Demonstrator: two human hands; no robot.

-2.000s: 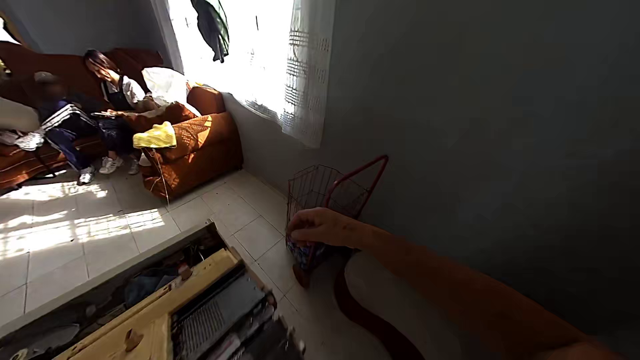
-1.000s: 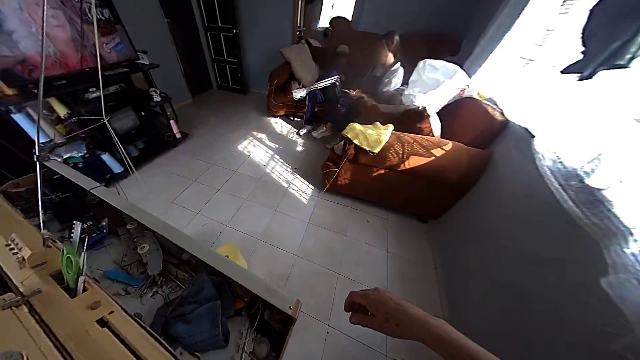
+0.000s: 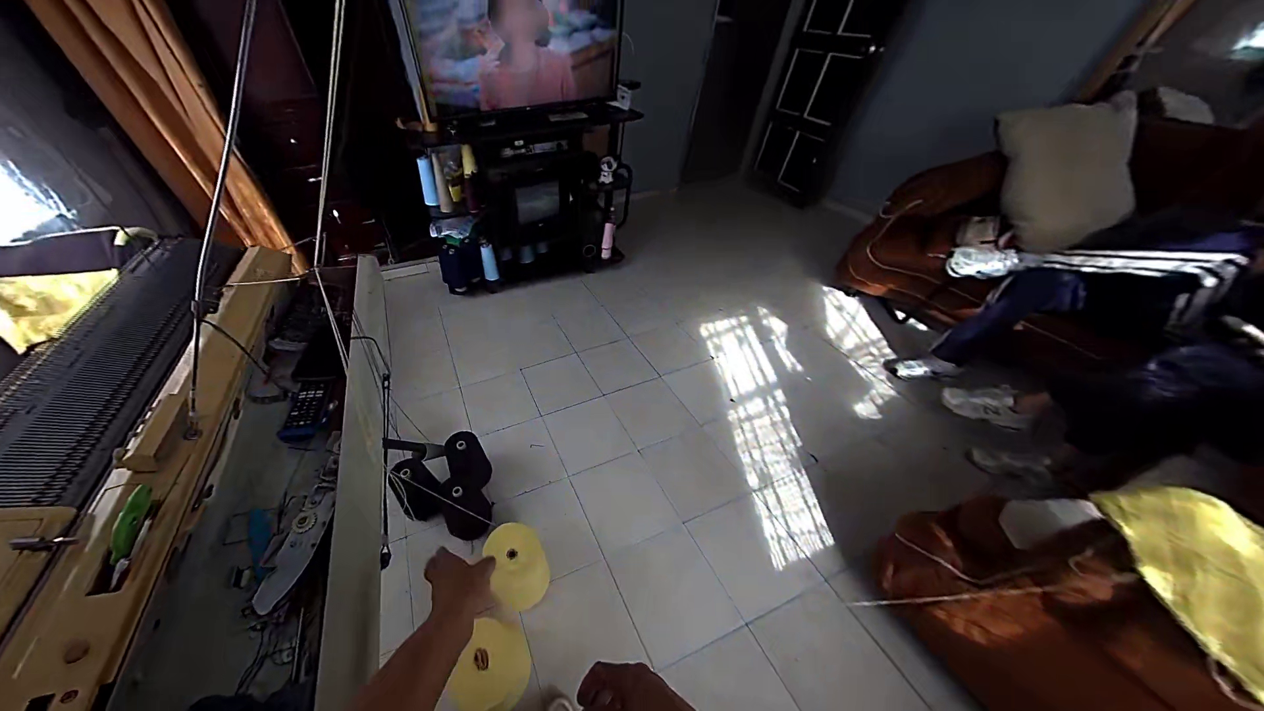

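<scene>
My left hand point(image 3: 460, 583) is stretched down over the floor, beside the upper yellow yarn cone point(image 3: 517, 567); whether the fingers touch it cannot be told. Below it stands a second yellow yarn cone point(image 3: 491, 668), partly behind my forearm. Several black yarn cones point(image 3: 465, 507) are grouped just beyond the hand, with a thread running over them. My right hand point(image 3: 629, 686) is at the bottom edge, low over the tiles, its fingers curled and mostly hidden. At the left is a knitting machine with a dark needle bed point(image 3: 74, 365) and a cream frame.
The machine table's pale edge point(image 3: 357, 494) runs along my left side, with tools and a calculator point(image 3: 305, 411) in its tray. A television stand point(image 3: 533, 188) is ahead. At the right are an orange sofa point(image 3: 973, 592), a yellow cloth point(image 3: 1195, 563) and seated people's legs.
The view has swung far left, from the wall and wire cart to the machine and floor. My left hand has come into view near the yellow cones.
</scene>
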